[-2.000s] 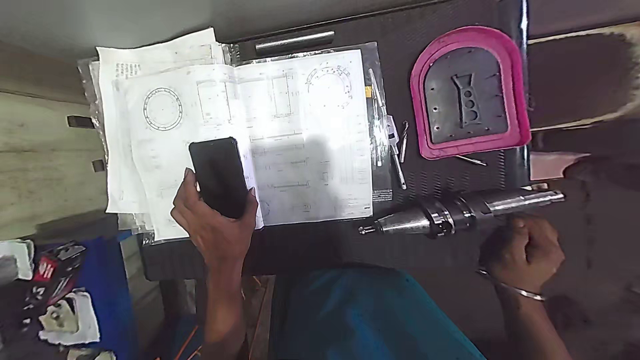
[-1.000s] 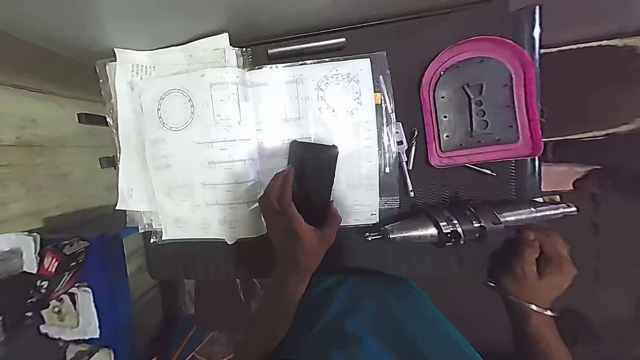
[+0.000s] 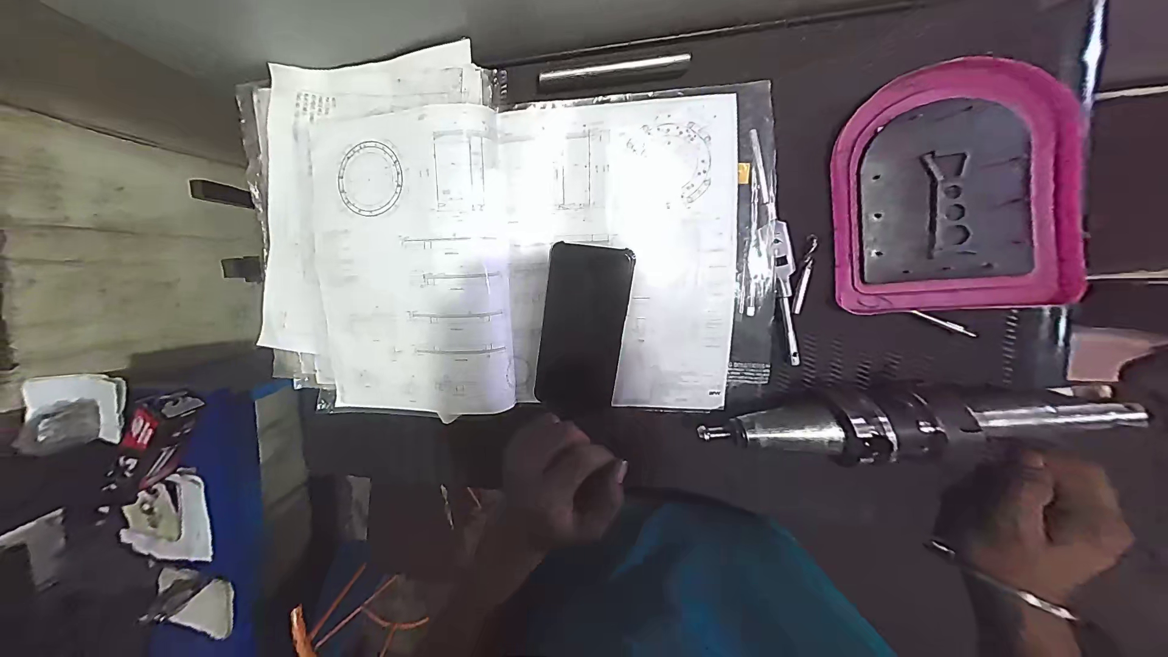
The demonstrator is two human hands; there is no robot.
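A dark smartphone (image 3: 586, 324) lies on the right part of an unfolded technical drawing (image 3: 411, 310). Just below its lower end is my left hand (image 3: 566, 479), fingers curled together and holding nothing visible. At the right, my right hand (image 3: 1049, 520) is a loose fist with a bangle at the wrist, on the near side of a metal tool holder (image 3: 794, 431) with a tapered shank and a long bar. Whether this hand touches the holder is unclear. Papers in a clear plastic sleeve (image 3: 756, 347) lie under the drawing.
A pink-rimmed tray (image 3: 849, 210) with a dark perforated base stands at the right. Slim metal tools (image 3: 789, 319) lie between it and the drawing. A metal rod (image 3: 616, 68) rests beyond the papers. At the lower left are a red and black box (image 3: 151, 433) and a blue surface (image 3: 233, 456).
My left hand has let go of the smartphone and drawn back toward my body. The phone, held over the left part of the drawing before, now lies further right. My right hand stays near the tool holder.
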